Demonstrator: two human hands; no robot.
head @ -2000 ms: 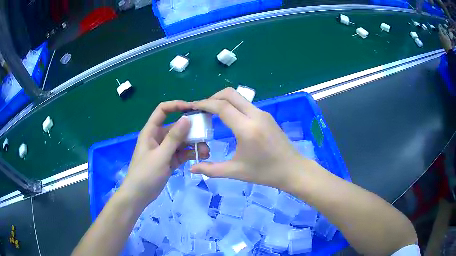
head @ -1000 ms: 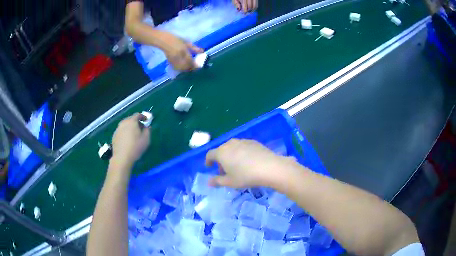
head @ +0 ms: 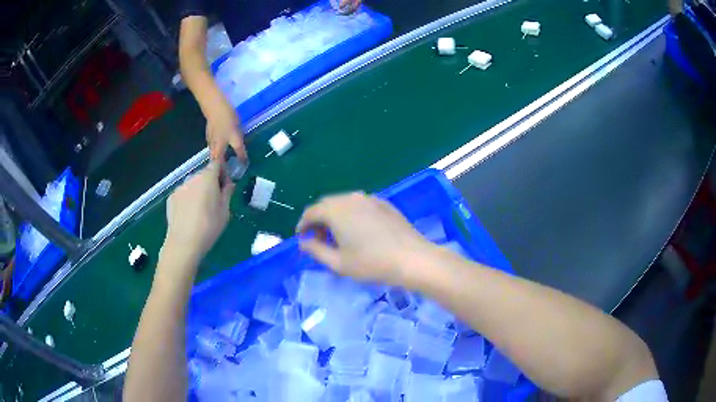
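Observation:
My left hand [head: 195, 210] reaches over the far part of the green conveyor belt [head: 369, 133], fingers bunched beside another person's fingertips. A small clear piece, probably a shell [head: 236, 167], shows between the two hands; which hand holds it is unclear. My right hand [head: 357, 235], blurred, hovers at the far rim of the blue bin with fingers curled; I cannot tell if it holds anything. A white block unit [head: 263, 193] with black end and thin lead lies right of my left hand. Another white block [head: 265, 242] lies nearer the blue bin [head: 480, 228], which holds clear shells [head: 349, 355].
Another person's hand [head: 225, 135] reaches over the belt from a far blue bin [head: 314, 67]. More white units [head: 280, 142] lie along the belt. A silvery side rail [head: 542, 102] borders the dark grey worktop [head: 581, 173]. Grey metal bars [head: 47, 216] stand at the left.
Two seconds ago both my hands held a unit over the bin. Since then they have parted, the left over the belt. The other person's hand has come down towards my left. The view has shifted.

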